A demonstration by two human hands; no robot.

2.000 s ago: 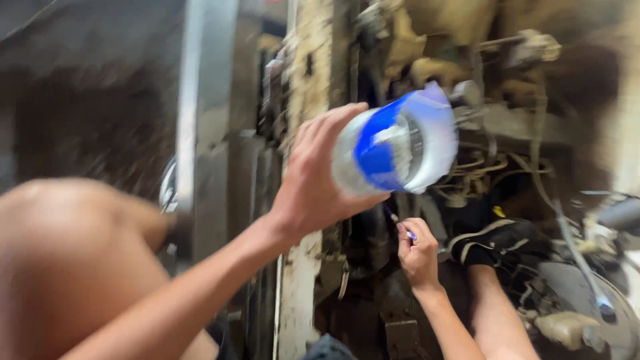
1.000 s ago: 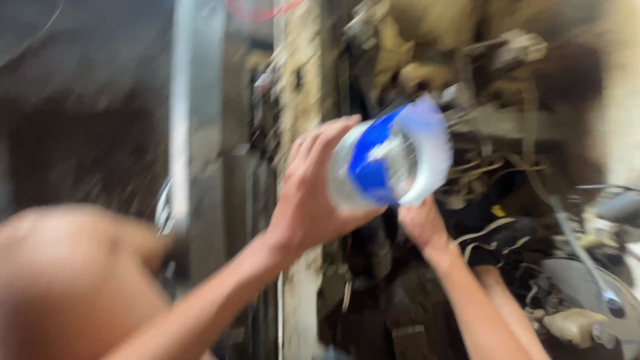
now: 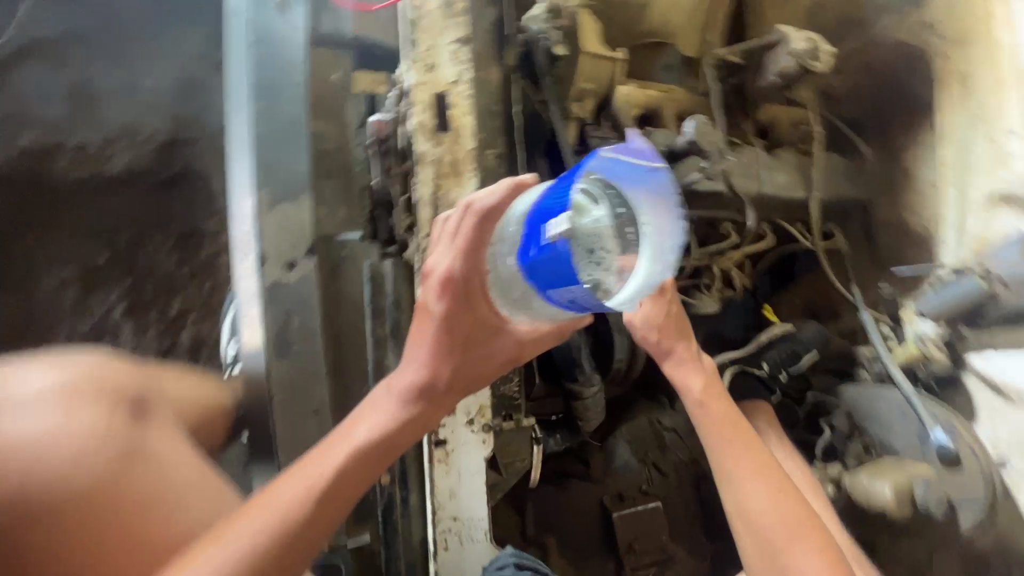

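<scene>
A cut-open clear plastic bottle (image 3: 508,268) with a blue label lies tilted on its side, its wide, ragged cut end facing right and toward me. My left hand (image 3: 468,284) is wrapped around its left part, the thumb below and the fingers above. Behind the lower rim of the bottle is my right hand (image 3: 664,324); its fingers are mostly hidden, so whether they hold anything cannot be seen. Both hands are over the gap beside a worn, cream-painted metal frame rail (image 3: 444,104).
A grey metal beam (image 3: 280,200) runs along the left, near a bare knee (image 3: 104,448). Dirty engine parts (image 3: 664,104), hoses and wires fill the right side. A foot in a black shoe (image 3: 776,352) rests among them. A round metal part (image 3: 912,432) sits at lower right.
My right hand, seen below the bottle holding a small white and purple thing two seconds ago, has moved up behind the bottle's rim. My left hand keeps its hold on the bottle.
</scene>
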